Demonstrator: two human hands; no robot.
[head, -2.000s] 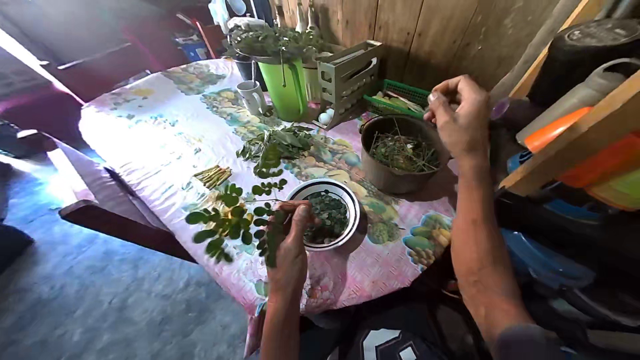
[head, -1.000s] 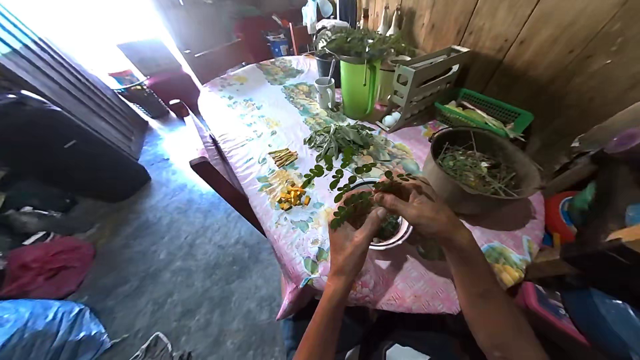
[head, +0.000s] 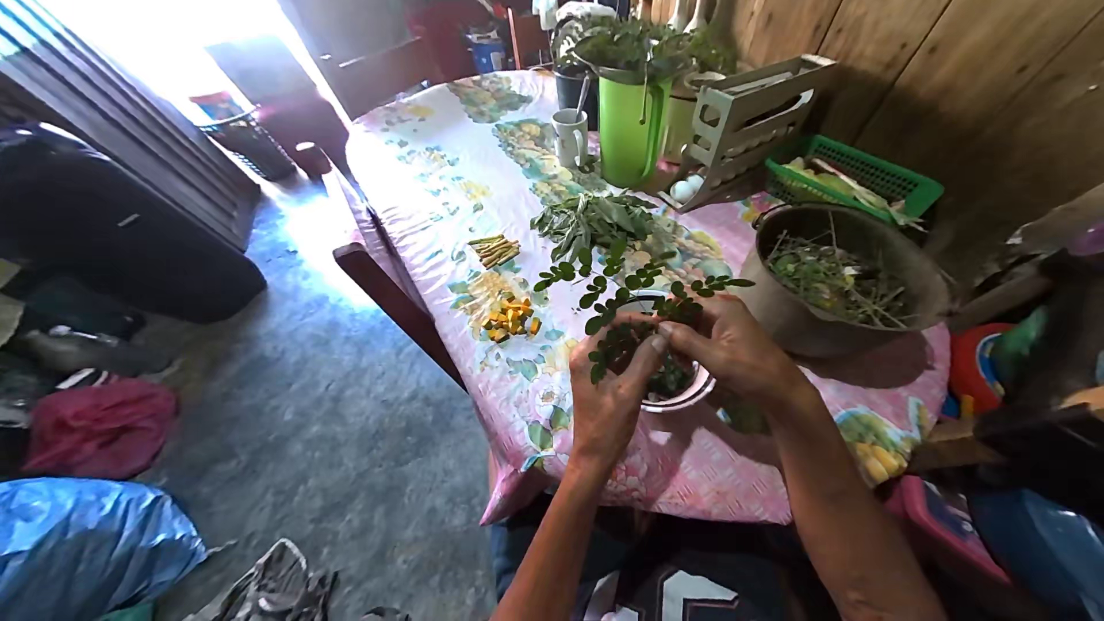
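Observation:
Above a white bowl with a dark rim stripe point(head: 690, 395), my left hand point(head: 608, 388) holds a leafy green sprig point(head: 608, 297) with small round leaflets. My right hand point(head: 733, 345) meets it at the sprig, thumb and fingertips pinched on the leaves or stem. Green leaves lie in the bowl, partly hidden by my hands. Beyond it lies a heap of long green leaves point(head: 595, 222). Diced orange pieces point(head: 511, 319) and a bundle of short cut stems point(head: 495, 250) rest to the left. At the right stands a large metal pot point(head: 776, 315) holding stems and plant scraps.
A green pitcher point(head: 630, 129) with leafy greens at its top, a white mug point(head: 570, 138), a slatted rack point(head: 750, 121) with eggs at its foot and a green plastic basket point(head: 927, 194) stand at the back. A wooden chair point(head: 397, 302) touches the table's left side.
My right hand has come from beside the pot to the sprig over the bowl, and both hands now meet there. The view has swung left, bringing more floor into sight.

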